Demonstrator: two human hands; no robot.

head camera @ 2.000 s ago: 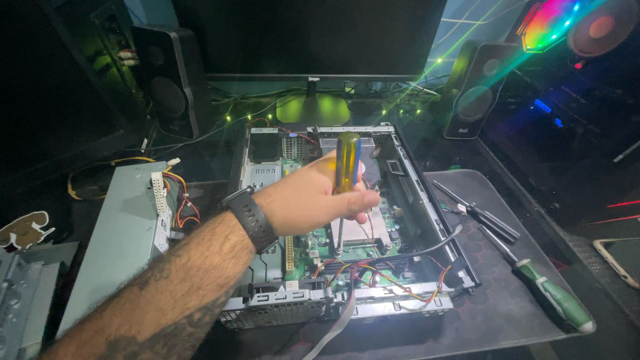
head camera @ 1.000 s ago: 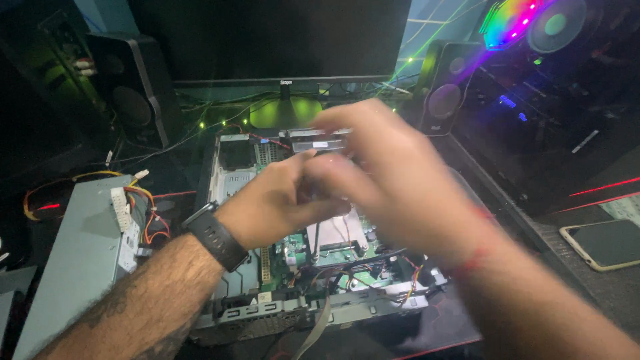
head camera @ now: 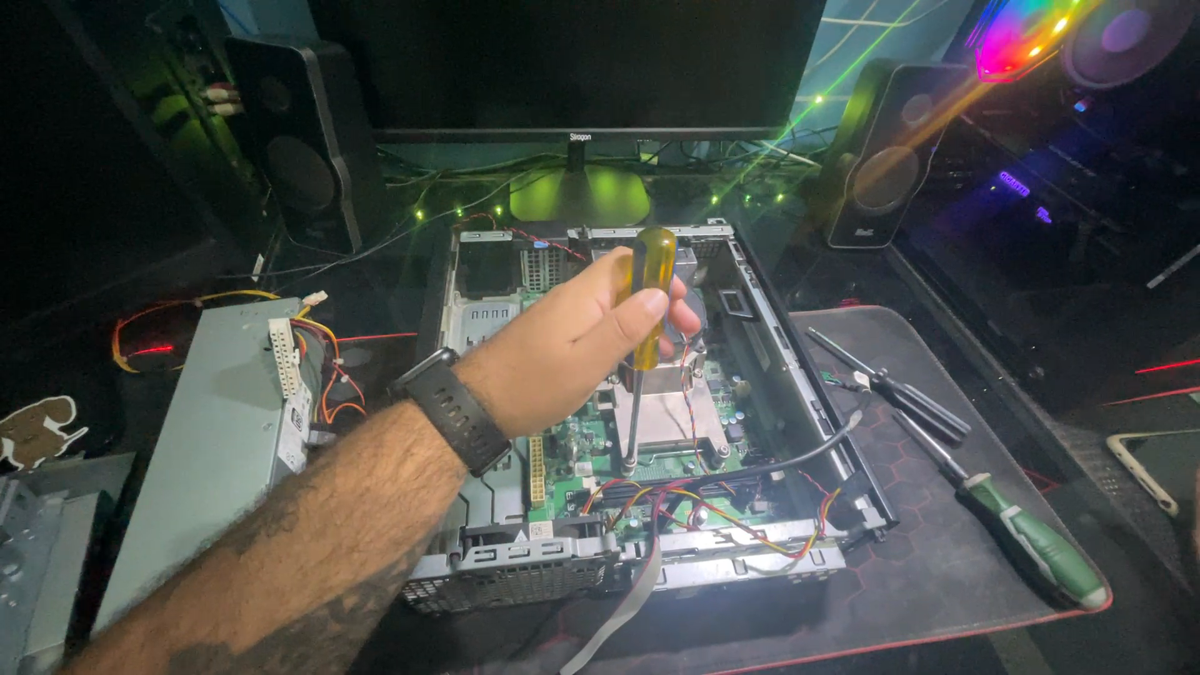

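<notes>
My left hand [head camera: 581, 342], with a black watch on its wrist, grips the amber and dark handle of a screwdriver [head camera: 653, 300]. The screwdriver stands nearly upright, and its shaft runs down to a screw [head camera: 629, 462] at the front left corner of the metal CPU heatsink [head camera: 670, 417]. This heatsink sits on the green motherboard [head camera: 562, 450] inside an uncovered desktop computer case [head camera: 731, 562]. Thin twisted wires cross the heatsink. My right hand is out of view.
Left of the case lies a metal power supply [head camera: 206, 422] with a cable connector [head camera: 284, 356]. On the mouse pad [head camera: 900, 581] to the right are a green-handled screwdriver [head camera: 1031, 539] and a black-handled one [head camera: 909, 403]. Speakers [head camera: 305, 150] and a monitor [head camera: 577, 66] stand behind.
One second ago my right hand was over the case beside my left; it has left the view. My left hand remains above the heatsink, and the screwdriver handle now shows clearly again.
</notes>
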